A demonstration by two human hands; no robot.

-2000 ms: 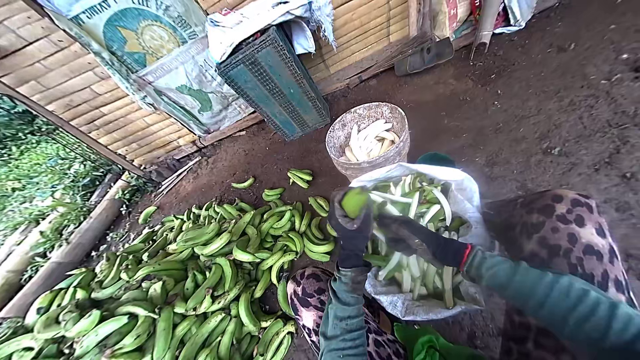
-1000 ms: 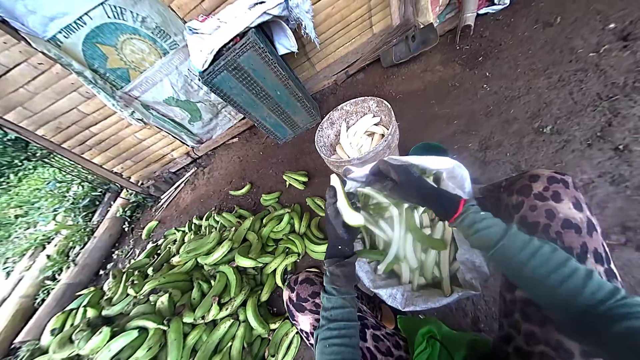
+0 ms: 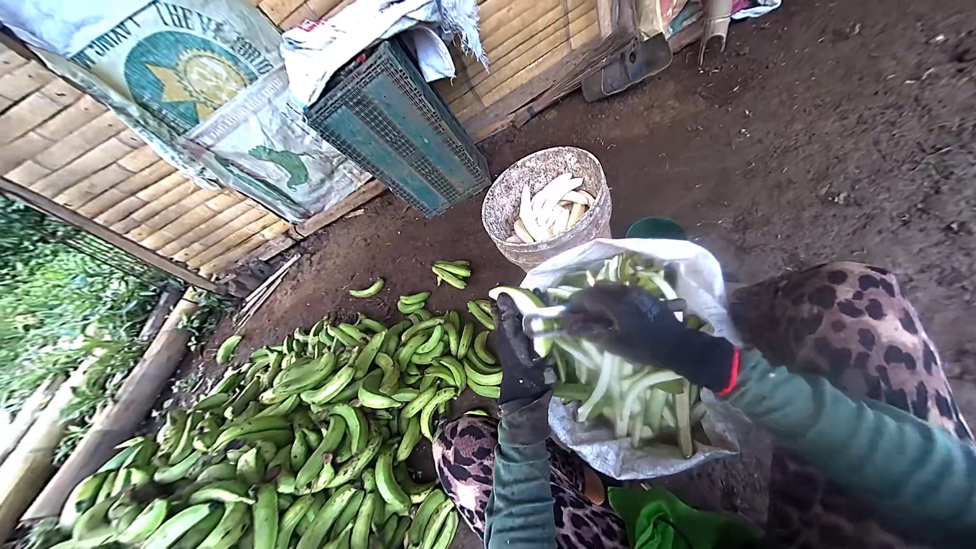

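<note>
My left hand (image 3: 522,358), in a dark glove, holds a partly peeled green banana (image 3: 526,305) over the near-left rim of an open white woven sack (image 3: 705,267). My right hand (image 3: 633,324), also gloved, is closed on a small metal peeling tool (image 3: 543,313), blurred, whose end lies against the banana. Green and pale peels (image 3: 625,389) fill the sack between my knees. Beyond the sack stands a stained bucket (image 3: 549,244) with peeled bananas (image 3: 553,206) inside.
A large heap of green bananas (image 3: 305,435) covers the ground at left. A green plastic crate (image 3: 396,126) with cloth on top stands by the bamboo wall (image 3: 145,183). Green cloth (image 3: 671,518) lies below the sack. Logs (image 3: 130,404) edge the left side.
The banana in my left hand has lost part of its green peel since the earliest frame. My right hand has moved back and forth between the banana and the space over the sack.
</note>
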